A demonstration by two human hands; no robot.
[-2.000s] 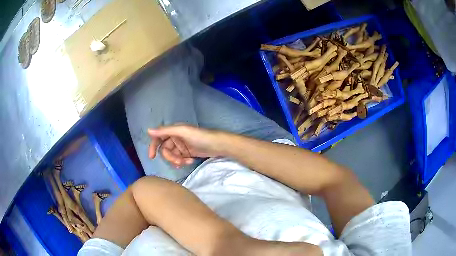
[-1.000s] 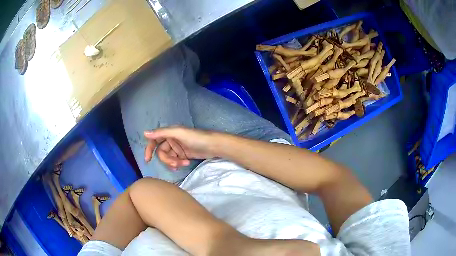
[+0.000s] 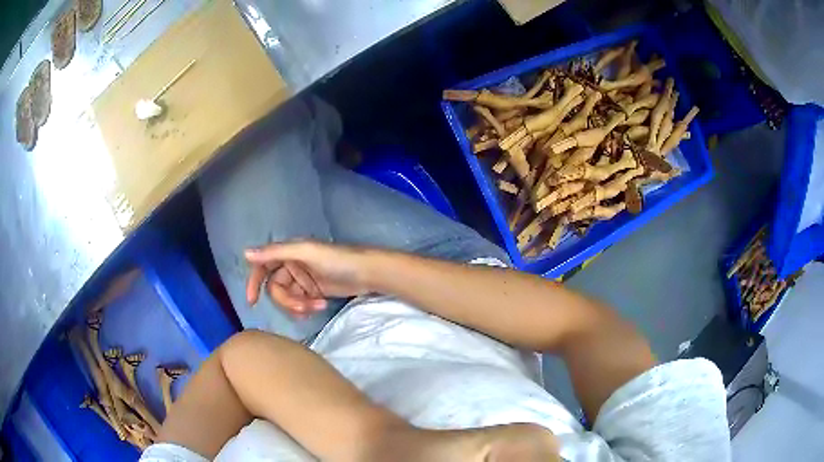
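Note:
My right hand (image 3: 291, 276) rests over my lap, fingers loosely curled and apart, holding nothing. My left forearm lies across my shirt; my left hand (image 3: 522, 444) is only partly seen at the bottom edge, its fingers hidden. A blue crate (image 3: 578, 261) on the right is heaped with tan leg-and-foot pieces (image 3: 578, 135). A blue crate (image 3: 185, 293) at lower left holds several more pieces (image 3: 113, 383). Neither hand touches them.
A cardboard pad (image 3: 212, 81) with a white-tipped stick (image 3: 149, 109) lies on the metal bench (image 3: 45, 244). Brown sole plates (image 3: 63, 41) and thin sticks (image 3: 135, 18) lie behind. A tilted blue crate (image 3: 800, 194) stands above a filled crate (image 3: 761, 284) at far right.
The view has shifted slightly, and my hands have kept their pose. At far right the tilted blue crate has moved up and right, uncovering the filled crate below it.

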